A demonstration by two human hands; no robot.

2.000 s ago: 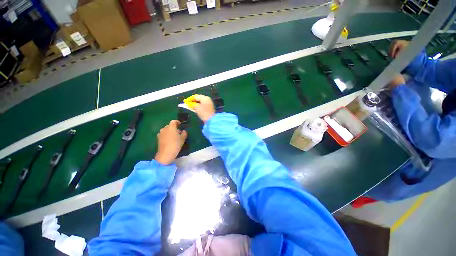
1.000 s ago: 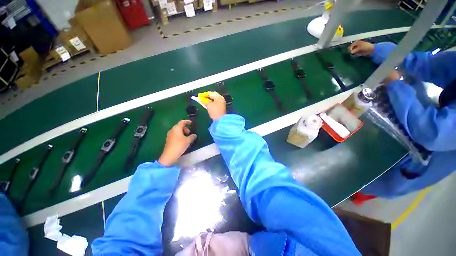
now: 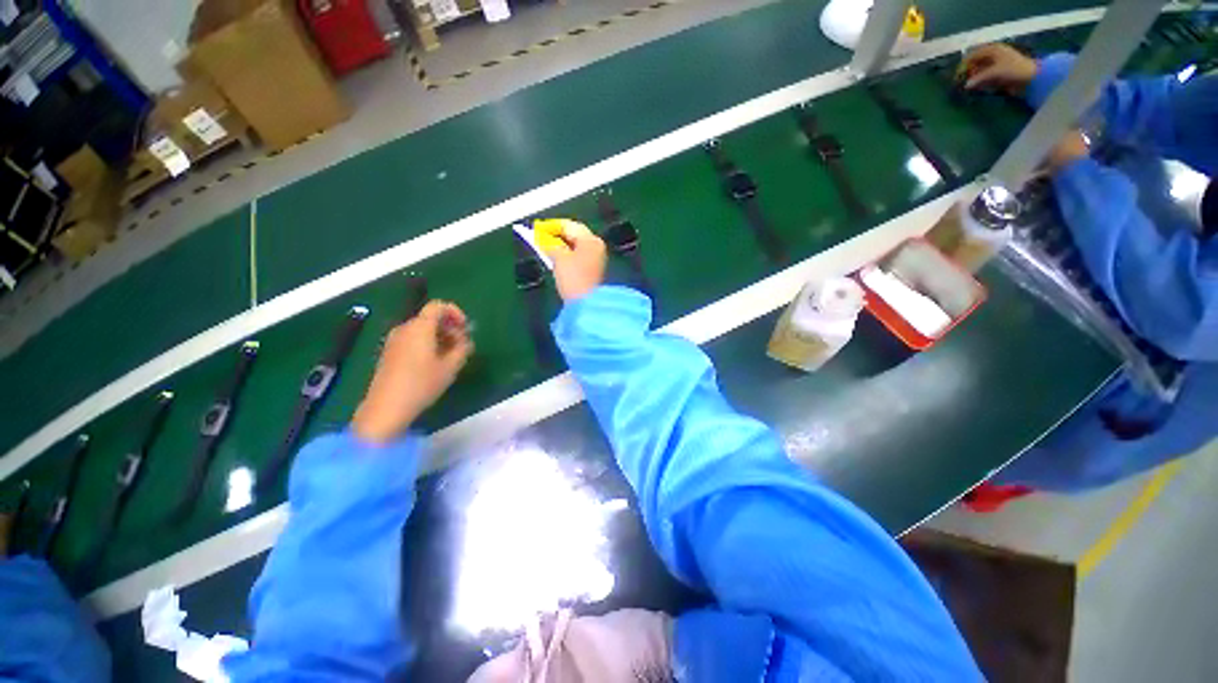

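Note:
My right hand (image 3: 578, 260) holds a small yellow tool (image 3: 549, 236) with a white flat edge, just above a dark smartwatch (image 3: 530, 274) on the green conveyor belt (image 3: 474, 280). My left hand (image 3: 412, 367) is blurred, with curled fingers, over another watch whose strap end (image 3: 417, 284) shows past the fingers; the hand hides the rest. Whether it grips that watch cannot be told. More watches lie spaced along the belt, such as one to the left (image 3: 318, 382) and one to the right (image 3: 623, 236).
A white rail (image 3: 721, 318) runs under my forearms. Right of them stand a white bottle in a carton (image 3: 818, 320), a red tray (image 3: 922, 296) and a metallic-topped bottle (image 3: 995, 204). White tissue (image 3: 163, 618) lies at left. Another person's hand (image 3: 999, 67) is over the belt at right.
The left-side watches have shifted right along the belt. My left hand has moved left and up, off the watch under the tool and over the neighbouring one. My right hand still holds the yellow tool.

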